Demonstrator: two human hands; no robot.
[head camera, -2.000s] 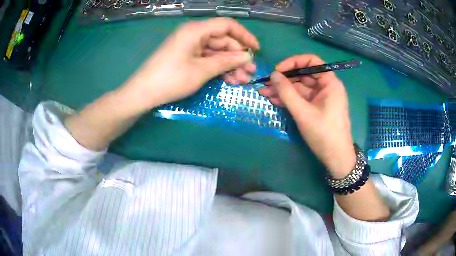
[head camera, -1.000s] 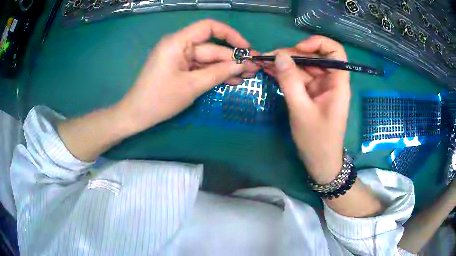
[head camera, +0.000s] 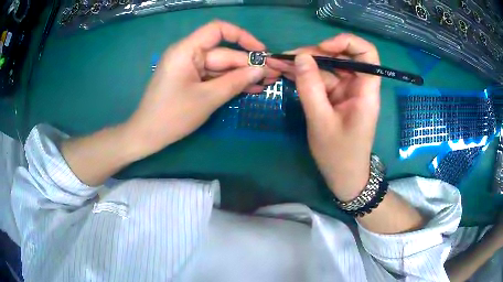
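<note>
My left hand (head camera: 201, 82) pinches a small module (head camera: 257, 58) with a pale rounded-square rim and dark centre between thumb and fingers. My right hand (head camera: 336, 104) holds black tweezers (head camera: 364, 67) with pale lettering. Their tip is at the right edge of the module; whether it touches, and whether it holds a piece, I cannot tell. The blue die-cut sheet (head camera: 259, 113) lies on the green mat below my hands, partly hidden by them.
Clear component trays with modules stand at the far right (head camera: 419, 33) and far left of centre (head camera: 105, 12). Spare blue die-cut sheets (head camera: 441, 121) lie at the right. A black device (head camera: 11, 33) is at the far left. Another person's forearm (head camera: 479, 254) shows at the lower right.
My left hand has turned the module face into view. The tweezers have risen from near the sheet to the module. Over the last second both hands shifted slightly left in the picture.
</note>
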